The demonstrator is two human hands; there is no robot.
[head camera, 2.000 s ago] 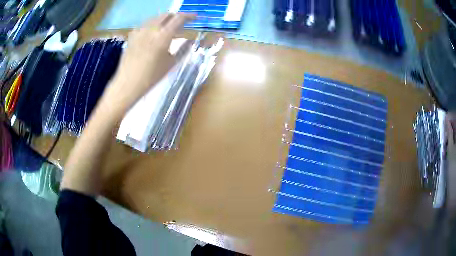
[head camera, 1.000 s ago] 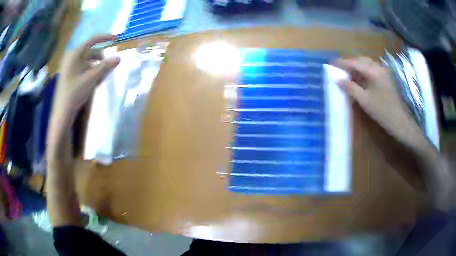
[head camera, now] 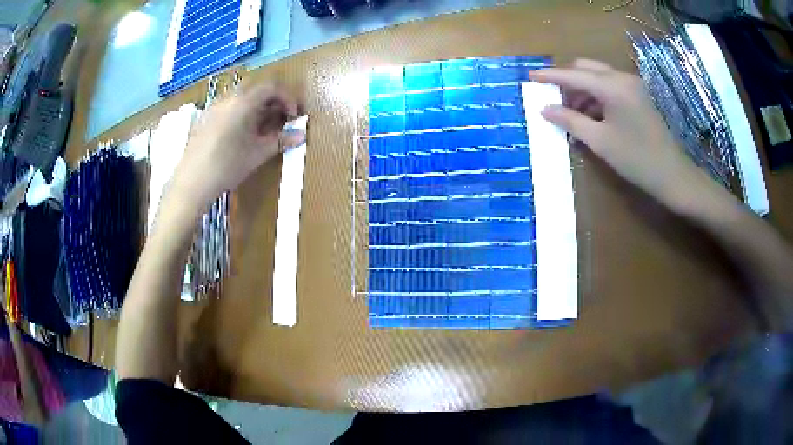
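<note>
A blue assembled cell block (head camera: 448, 200) with silver lines across lies on the brown tabletop in front of me. A white strip (head camera: 553, 226) lies along its right edge. My right hand (head camera: 609, 117) pinches the top end of this strip between thumb and fingers. My left hand (head camera: 252, 130) holds a second, narrower white strip (head camera: 289, 235) by its top end, left of the block and apart from it. Thin silver wire (head camera: 355, 217) runs beside the block's left edge, across the short tails.
A finished block (head camera: 209, 39) lies at the back left on the mat (head camera: 113, 91). Dark cell stacks (head camera: 100, 230), white strips (head camera: 169, 139) and long ribbons (head camera: 213, 248) are at left. Loose cut ribbons (head camera: 687, 100) lie at right beside a white strip (head camera: 735, 130).
My left hand has moved right from the white strip pile with one strip in it. The block sits slightly further left in view. My right hand still pinches the strip on the block's right edge.
</note>
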